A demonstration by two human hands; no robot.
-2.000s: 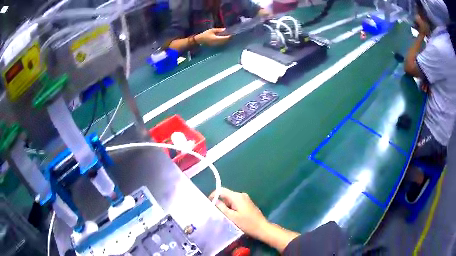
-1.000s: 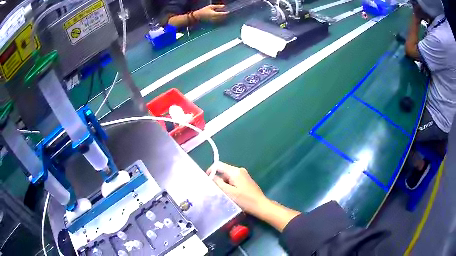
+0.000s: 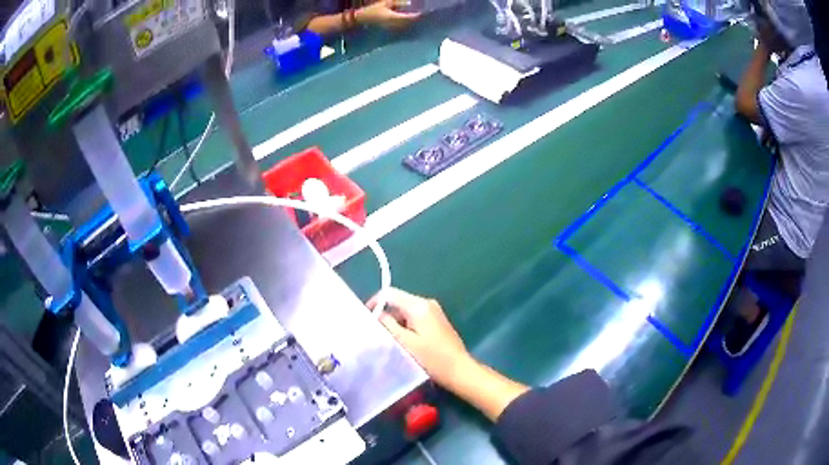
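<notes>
The dark grey housing (image 3: 241, 418) lies in the white fixture (image 3: 207, 359) at the lower left, with small pale parts in its sections. Two translucent syringes (image 3: 114, 173) in blue brackets stand tilted above the fixture's back edge. My right hand (image 3: 423, 336) is at the right edge of the silver base plate (image 3: 350, 381), fingers bent beside the end of the white hose (image 3: 364, 238). My fingertips are partly hidden, so whether they grip the hose or the plate edge is unclear. My left hand is out of the picture.
A red bin (image 3: 314, 195) with white items sits behind the plate. A red button (image 3: 421, 419) is at the front right corner. A three-ring panel (image 3: 452, 145) and a black fixture (image 3: 545, 64) lie on the green belt. A person (image 3: 791, 136) sits at right; another's hand (image 3: 386, 13) is at the top.
The camera view has tilted and shifted, showing more of the housing and the red button than at first. My right hand stays at the plate edge. The other person's hand has shifted at the top.
</notes>
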